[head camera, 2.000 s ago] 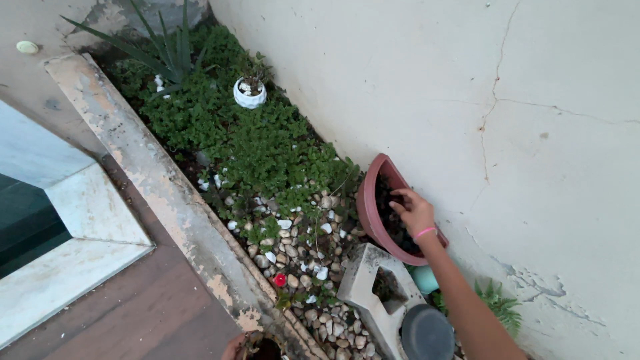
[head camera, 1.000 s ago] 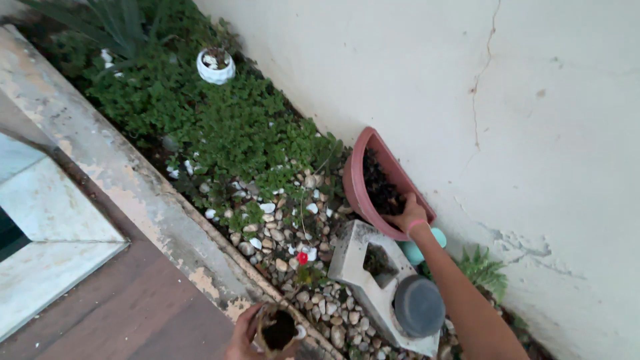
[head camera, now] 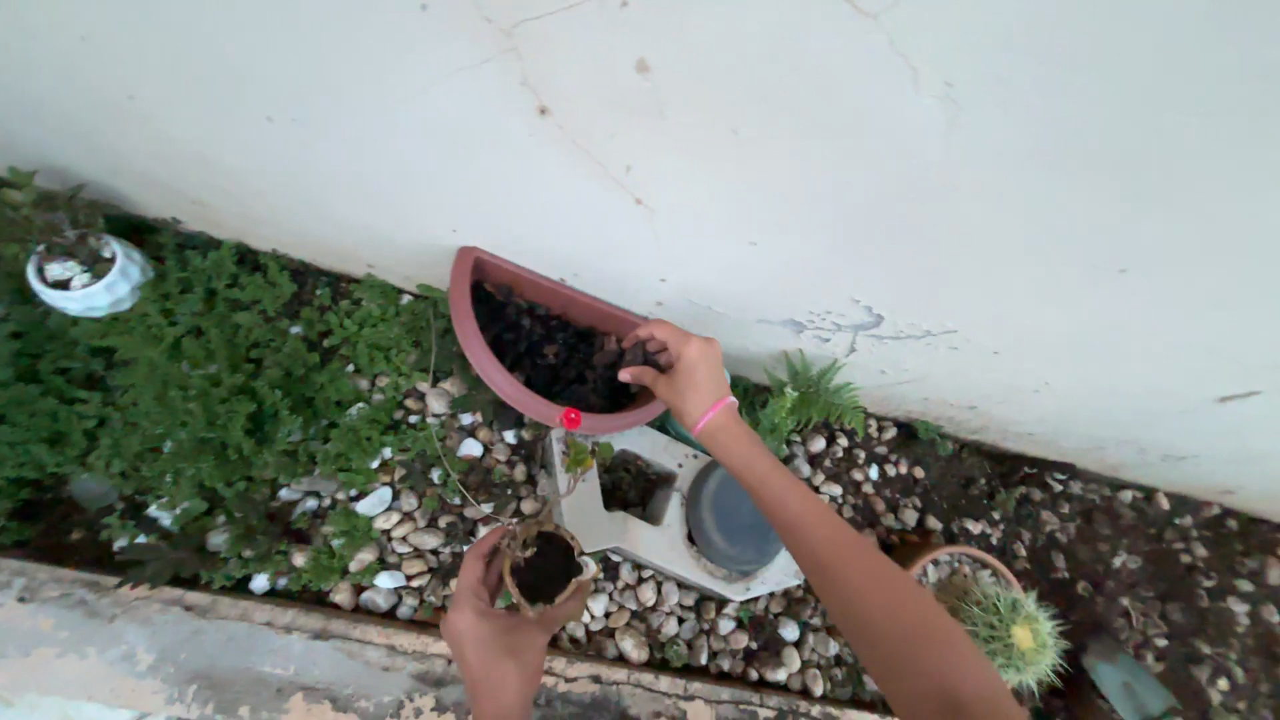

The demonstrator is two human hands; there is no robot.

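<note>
My left hand [head camera: 505,620] holds a small round pot [head camera: 541,566] with dark soil inside, at the lower middle. A thin stem with a red flower [head camera: 571,418] rises beside it, in front of the planter's rim; where the stem is rooted I cannot tell. My right hand [head camera: 680,370], with a pink band at the wrist, pinches dark clumps [head camera: 636,357] over the right end of a half-round terracotta-coloured planter [head camera: 485,355]. Dark, chunky material fills much of that planter, whose straight side faces the wall.
A concrete block [head camera: 585,500] holds a dark grey round pot or lid [head camera: 735,515]. Around it lie pebbles [head camera: 630,645], a fern [head camera: 810,400] and a potted cactus [head camera: 1010,635]. Leafy ground cover [head camera: 250,400] and a white pot [head camera: 95,285] are left; a cracked wall [head camera: 900,200] stands behind.
My right hand has risen from inside the planter with dark clumps in its fingers. The small pot in my left hand has come fully into view. The view has turned and shifted right.
</note>
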